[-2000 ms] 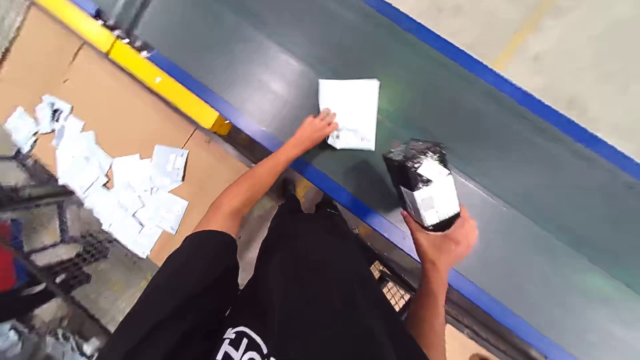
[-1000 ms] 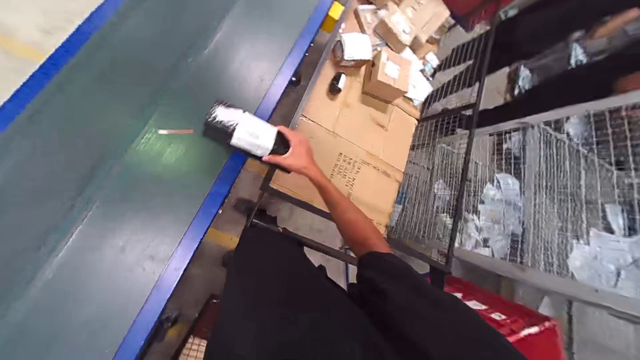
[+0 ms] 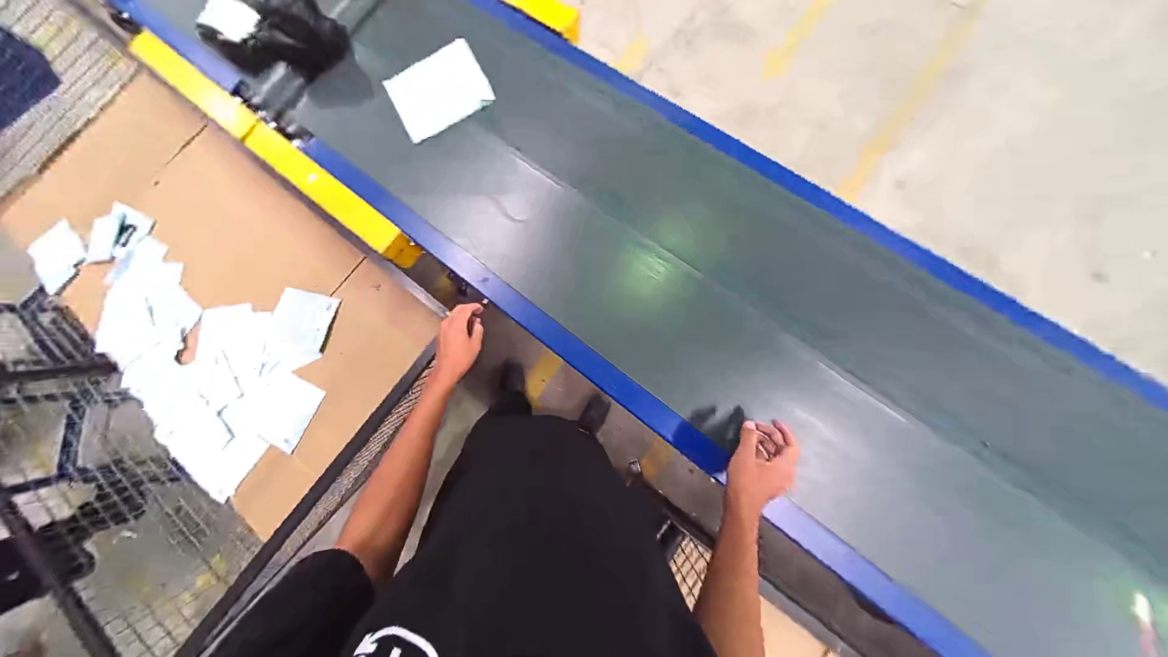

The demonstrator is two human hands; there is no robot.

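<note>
My left hand (image 3: 460,339) hangs by the blue near rail of the conveyor, its fingers loosely curled and nothing seen in it. Over the same rail, further right, my right hand (image 3: 766,461) is half curled with no item in it, its shadow on the dark belt (image 3: 657,274). A white packet (image 3: 440,90) lies on the belt at the upper left. Beyond it, near the belt's left end, are black plastic-wrapped parcels (image 3: 306,38), one bearing a white label. Many white packets (image 3: 219,365) are heaped on the cardboard surface at left.
Blue rails (image 3: 593,365) edge the belt, and a yellow guard (image 3: 315,187) runs along its near left side. Wire mesh cages (image 3: 137,538) stand at the lower left. The cardboard surface (image 3: 228,219) lies left of the conveyor. Concrete floor (image 3: 1004,137) shows beyond the far rail.
A second ago one hand held a black parcel with a white label; now neither hand holds one. The view has swung back to the conveyor and the heaped packets.
</note>
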